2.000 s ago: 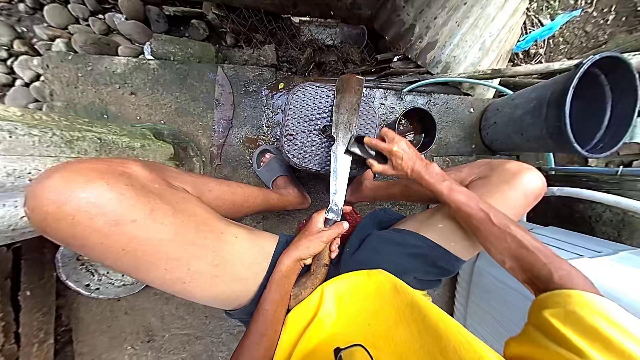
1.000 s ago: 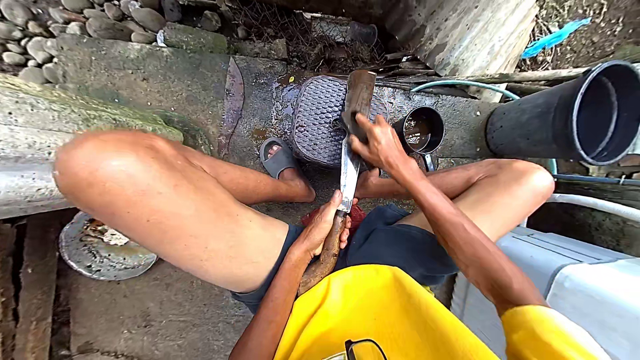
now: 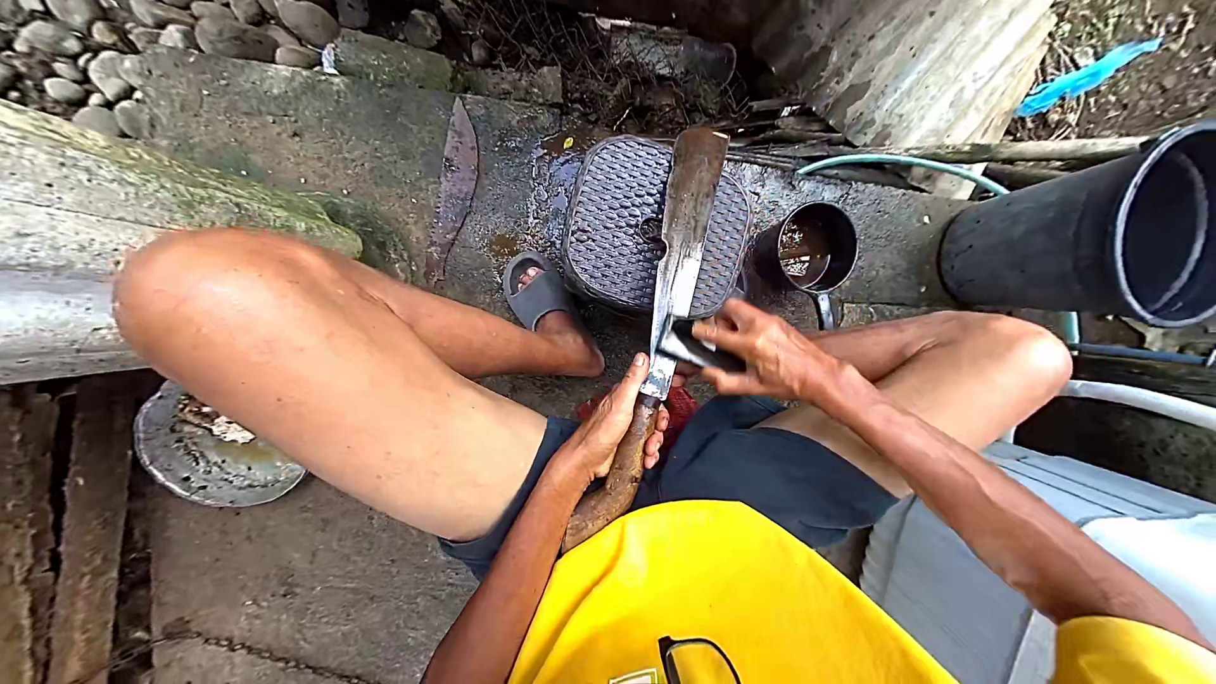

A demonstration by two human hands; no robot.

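Observation:
My left hand [image 3: 617, 423] is closed around the curved wooden handle [image 3: 619, 475] of a machete, just below the blade's base. The machete blade [image 3: 692, 204] points away from me, its broad end over a grey woven-pattern stool [image 3: 613, 223]. In my right hand [image 3: 765, 351] is a dark block, possibly a sharpening stone [image 3: 703, 347], pressed against the lower blade near the handle. That hand is slightly blurred. A second blade [image 3: 455, 185], dark and rusty, lies flat on the concrete left of the stool. A dark mug [image 3: 817, 249] with liquid in it stands right of the stool.
A tall black bucket [image 3: 1035, 237] leans at the right, near a green hose [image 3: 902, 163]. A metal lid or plate with scraps [image 3: 214, 465] lies at the lower left. River stones [image 3: 237, 33] are at the upper left, and a white plastic container [image 3: 1073, 532] is at the lower right.
My right hand has moved the dark block from higher on the blade down to near the handle. My left hand keeps its hold on the handle.

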